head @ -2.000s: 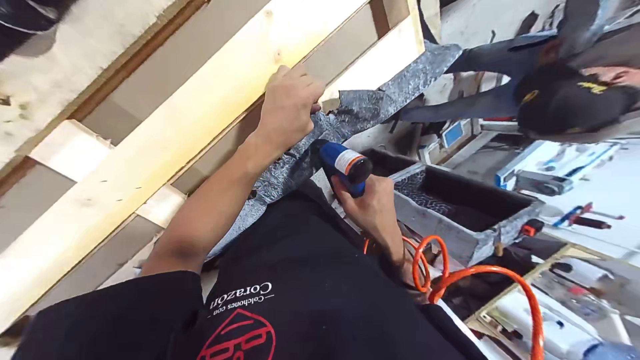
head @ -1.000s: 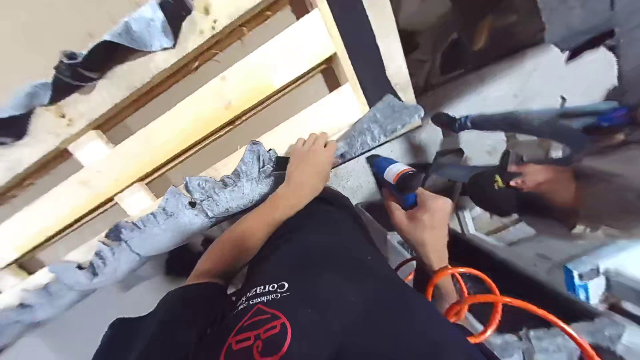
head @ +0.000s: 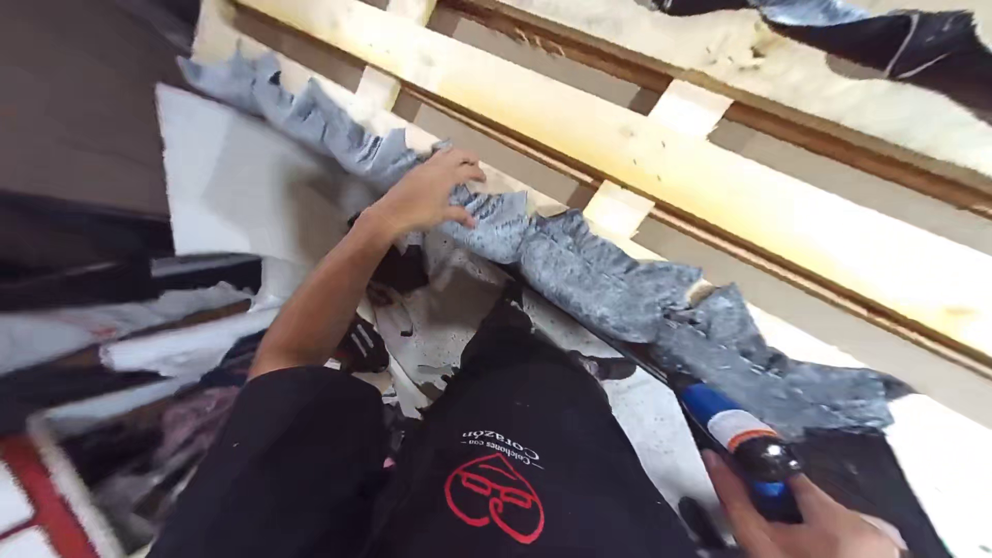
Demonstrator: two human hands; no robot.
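My left hand (head: 430, 192) rests with its fingers apart on the grey fabric (head: 597, 275) that runs in gathered folds along the edge of a wooden slatted frame (head: 535, 93). The thumb and fingertips touch the fabric near the frame's edge rail. At the lower right my right hand (head: 806, 515) is closed around a blue and black pneumatic staple gun (head: 736, 434). Its nose end is beside the fabric's lower edge. The lower part of the tool is hidden by my hand and the picture's edge.
Dark fabric with a loose grey piece (head: 814, 9) lies over the far rail at the top right. A white panel (head: 225, 170) stands left of the frame. Scraps and cloth items lie in a container (head: 70, 457) at the lower left. The floor shows below the frame.
The view has swung strongly along the frame. My left hand, closed on the edge before, now has its fingers spread on the fabric. The orange hose and the other person are out of view.
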